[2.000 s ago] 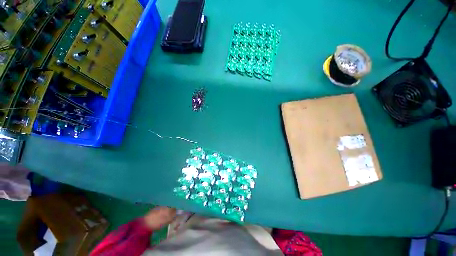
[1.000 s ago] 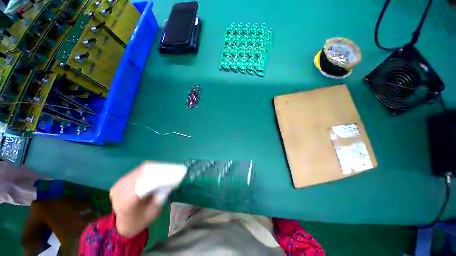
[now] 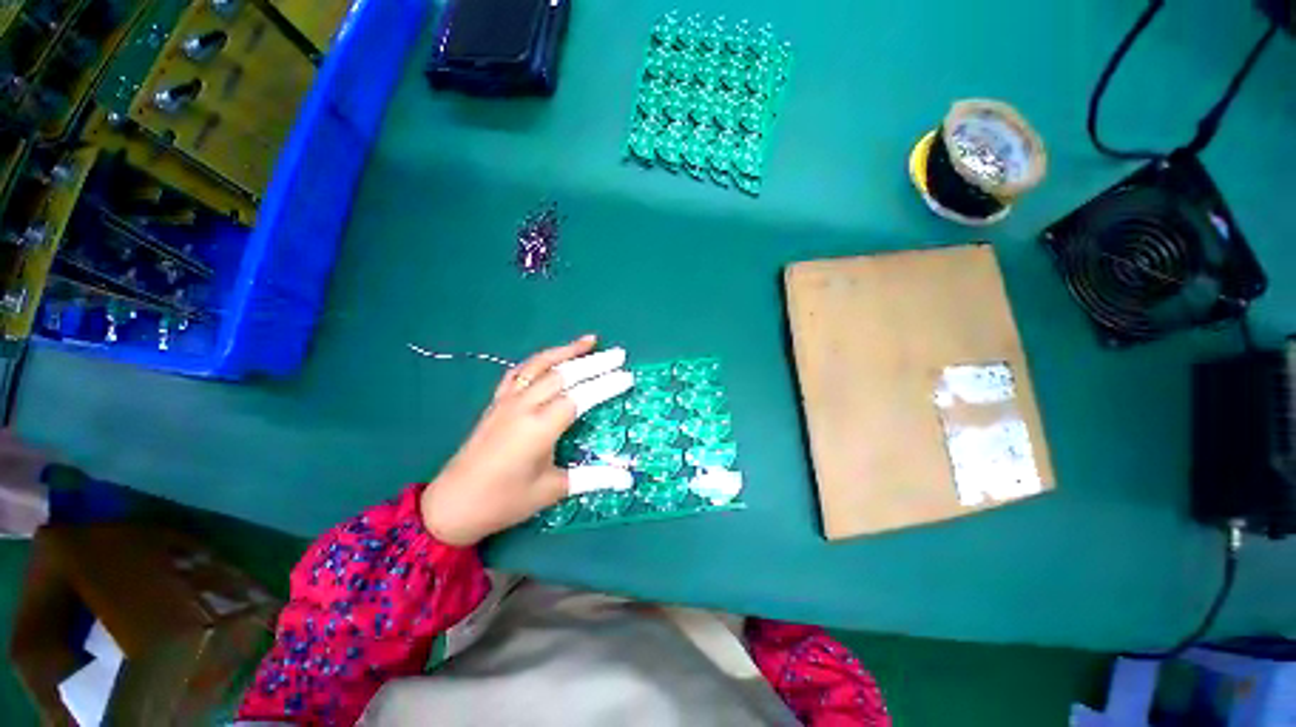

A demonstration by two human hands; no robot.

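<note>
The near green PCB panel (image 3: pixel 668 426) lies flat on the green mat in front of me. My left hand (image 3: pixel 526 433) rests on its left side, with white coverings on the thumb and two fingers. The fingers are spread over the panel's surface and touch it. My right hand is not in view; only its red patterned sleeve shows at the bottom edge. A thin strand of solder wire (image 3: pixel 452 354) runs on the mat up to my left hand. A small dark pile of loose components (image 3: pixel 537 244) lies behind the hand.
A second green panel (image 3: pixel 706 102) lies farther back. A cardboard sheet (image 3: pixel 895 384) is to the right, with a solder spool (image 3: pixel 984 156) behind it. A black fan (image 3: pixel 1154 256) and black box stand far right. A blue bin (image 3: pixel 292 213) with yellow boards is left.
My left hand came up from the bottom edge and now rests on the near panel. The panel, blurred one second ago, now lies turned and slightly farther from the bench edge.
</note>
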